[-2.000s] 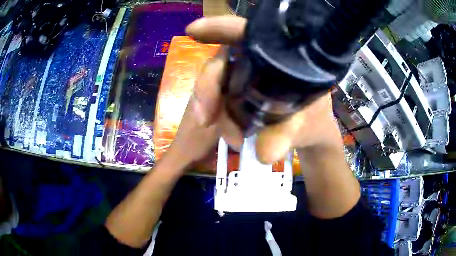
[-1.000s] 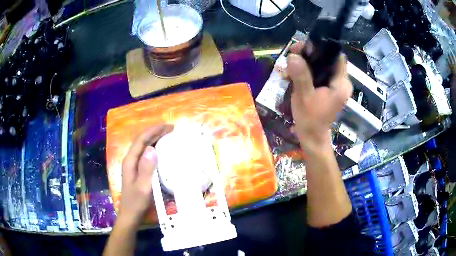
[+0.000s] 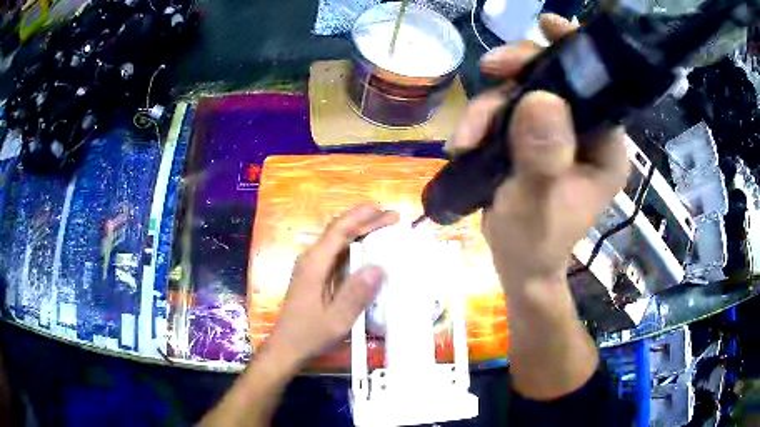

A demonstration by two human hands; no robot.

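Note:
The white housing point(image 3: 412, 359) lies on the orange pad point(image 3: 292, 208), its far part overexposed and its near end past the pad's front edge. My left hand point(image 3: 329, 288) holds its left side, fingers at the far end and thumb on top. My right hand point(image 3: 542, 167) grips the black electric screwdriver point(image 3: 475, 179), tilted with its tip pointing down-left at the housing's far end. Glare hides whether the tip touches and whether a screw is there.
A can of white paste point(image 3: 408, 62) with a rod in it stands on brown cardboard point(image 3: 329, 108) behind the pad. Black modules point(image 3: 75, 83) are heaped at the far left. Strapped white housings point(image 3: 650, 221) lie right. A blue basket point(image 3: 637, 375) is lower right.
The screwdriver has come from above the strapped housings at the right to the white housing's far end. The view has shifted, so pad and can appear further right.

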